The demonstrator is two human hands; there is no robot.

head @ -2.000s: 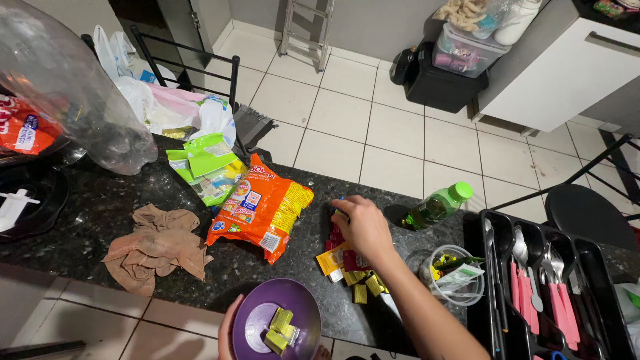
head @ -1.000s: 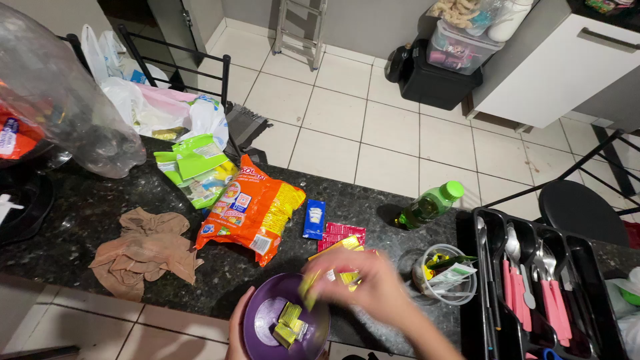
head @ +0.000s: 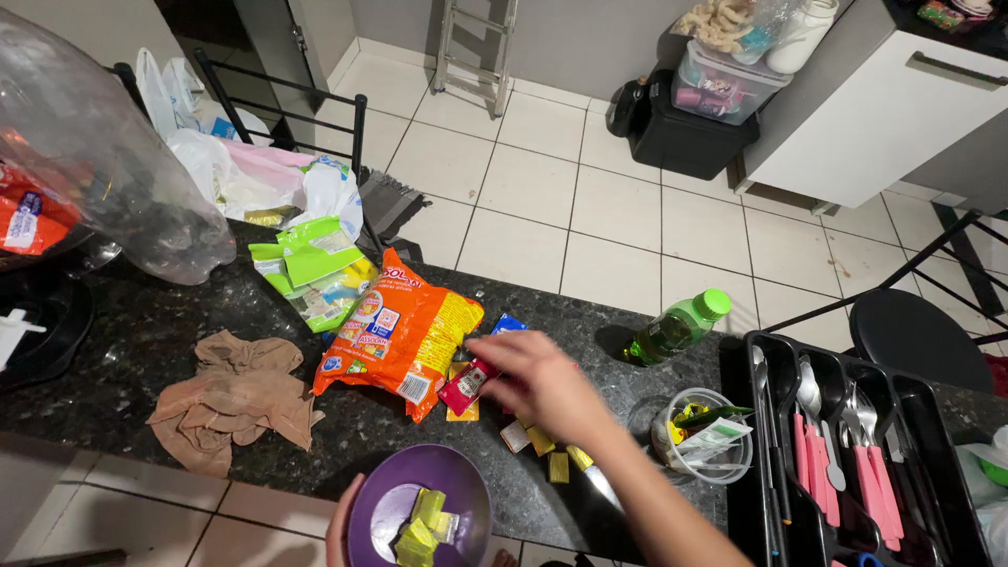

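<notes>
My left hand (head: 339,526) holds a purple bowl (head: 465,480) at the bottom edge of the view; several yellow-foil cubes (head: 422,529) lie in it. Over the counter, my right hand (head: 543,386) is at the red sachets (head: 468,387), its fingers blurred; whether it grips one I cannot tell. A yellow sachet (head: 463,411) and a blue sachet (head: 509,324) are partly covered. More foil-wrapped cubes (head: 558,467) sit below my right hand, near a metal blade (head: 603,487) partly behind my wrist. The orange Assolan packet (head: 394,339) lies just left of the sachets.
Right of my hand are a green bottle (head: 679,327), a clear tub with sachets (head: 702,435) and a black cutlery tray (head: 854,370). A brown cloth (head: 236,402), an opened green packet (head: 315,272) and a large clear plastic bottle (head: 118,157) are on the left. Chairs stand beyond the counter.
My right hand has moved from above the bowl's right rim to the sachets beside the orange packet. A red sachet now lies against that packet. My left hand stays at the bowl.
</notes>
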